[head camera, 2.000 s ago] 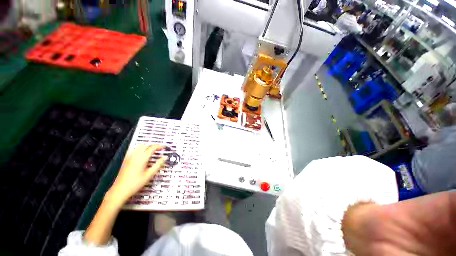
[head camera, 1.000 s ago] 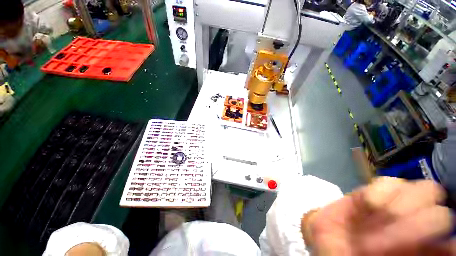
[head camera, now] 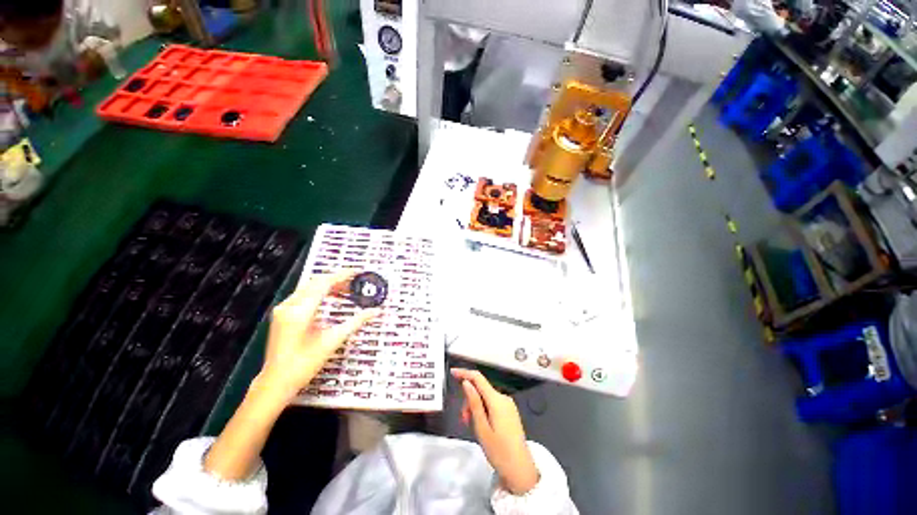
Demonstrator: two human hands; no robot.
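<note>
A round black housing point(head camera: 369, 290) with a pale centre is between the thumb and fingers of my left hand point(head camera: 310, 327), over the white parts tray point(head camera: 407, 372). The tray has rows of tiny dark-red and silver pieces; my hand hides part of its left side. My right hand point(head camera: 493, 422) is empty, fingers a little apart, just right of the tray's lower right corner. Orange-brown fixture blocks point(head camera: 495, 206) stand on the white press bed, some with black parts. The gold press head point(head camera: 563, 161) is above the right-hand blocks.
A black blister tray point(head camera: 161, 322) lies on the green bench at left, and an orange-red compartment tray point(head camera: 216, 91) behind it. A thin dark stick point(head camera: 582, 249) lies right of the blocks. A red button point(head camera: 571, 371) is on the machine's front edge. Another person is at the upper left.
My left hand has come back over the tray and taken hold of the housing that lay there. My right hand has moved from the lower right to beside the tray. The view has shifted.
</note>
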